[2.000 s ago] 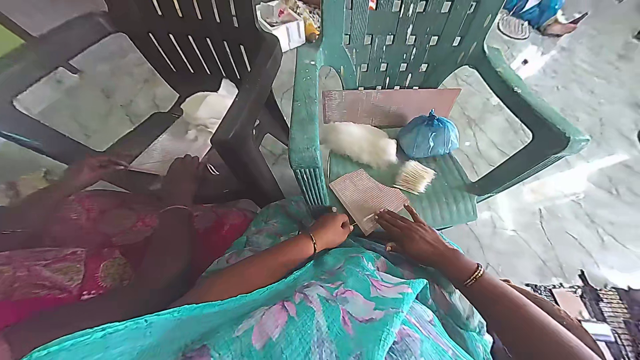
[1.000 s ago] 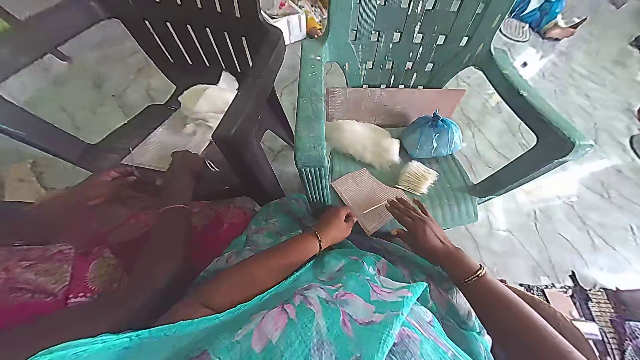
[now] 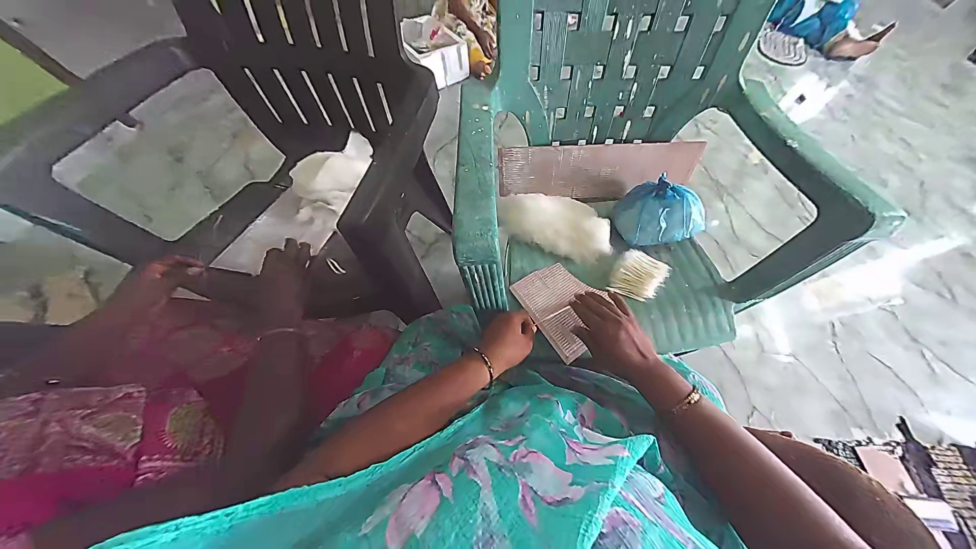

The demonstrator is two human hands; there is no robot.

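Observation:
On the front of a green plastic chair [image 3: 701,305] lies a small ridged board [image 3: 550,301]. My right hand [image 3: 616,332] rests with its fingers on the board's right part. At the board's left edge is my left hand [image 3: 509,341], its fingers curled together; whether something thin is between them cannot be told. Behind the board lies a roll of white cotton wool [image 3: 557,225]. A bundle of cotton wicks [image 3: 639,274] sits right of it, and a knotted blue plastic bag [image 3: 659,213] stands behind the wicks.
A brownish flat board [image 3: 598,168] leans against the chair's backrest. To the left, another person's hands [image 3: 286,271] are near a dark plastic chair [image 3: 396,175] holding white cotton [image 3: 332,171]. A white box [image 3: 438,53] stands behind, and a person's foot [image 3: 854,47] shows at the top right.
My right hand has moved onto the board, over its right part. A thin pale strand between my hands one second ago is no longer clearly seen. The other person's hands have shifted.

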